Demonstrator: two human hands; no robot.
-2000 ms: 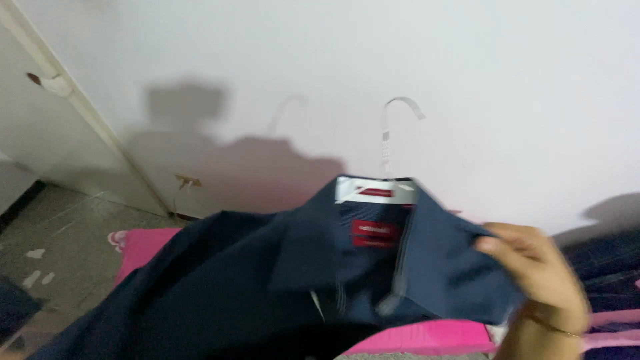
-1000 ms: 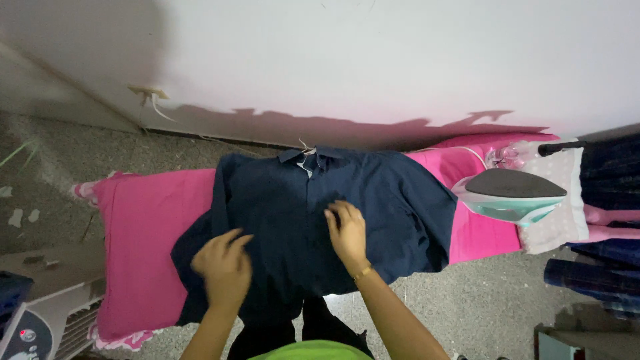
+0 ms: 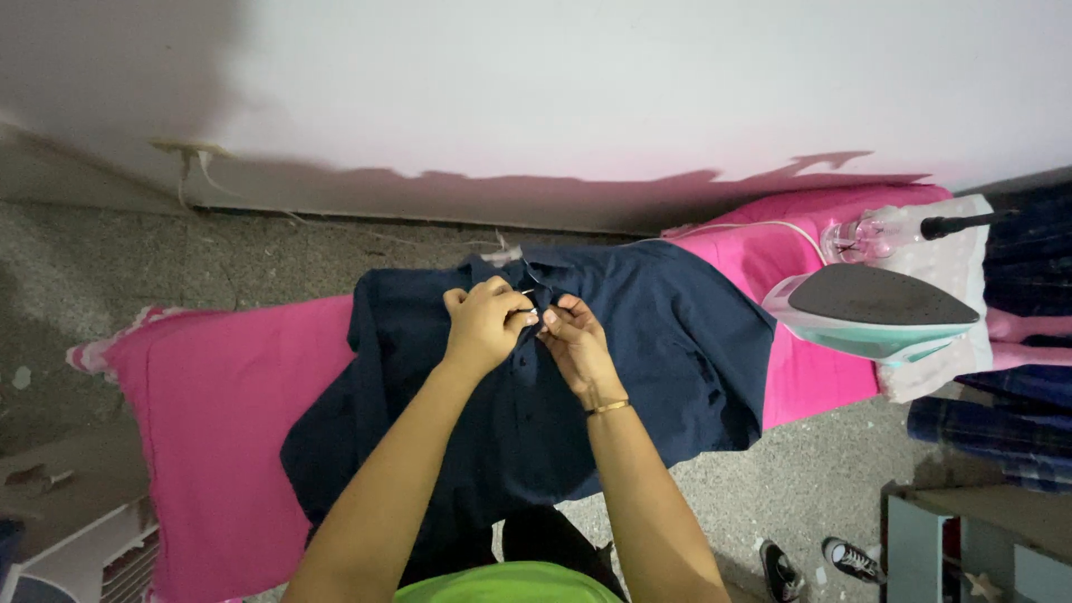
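Note:
A dark blue collared shirt (image 3: 662, 360) lies spread across a pink-covered ironing board (image 3: 226, 435), its collar toward the wall. My left hand (image 3: 488, 327) pinches the front edge of the shirt just below the collar. From the other side, my right hand (image 3: 576, 335), with a gold bracelet at the wrist, grips the same edge with thumb and fingers; the two hands nearly touch. A row of buttons runs down the front below them. A pale hanger partly shows at the collar; the rest of it is hidden.
An iron (image 3: 879, 310) rests at the board's right end, soleplate facing up, beside a clear spray bottle (image 3: 871, 234) on a white cloth (image 3: 913, 381). Dark plaid clothing (image 3: 988, 427) hangs at the far right. Sneakers (image 3: 852, 559) and a shelf unit (image 3: 921, 536) are at lower right.
The shirt, held up on its hanger two seconds ago, now lies on the board. Since one second ago my hands have come together near the collar and taken hold of the front edge.

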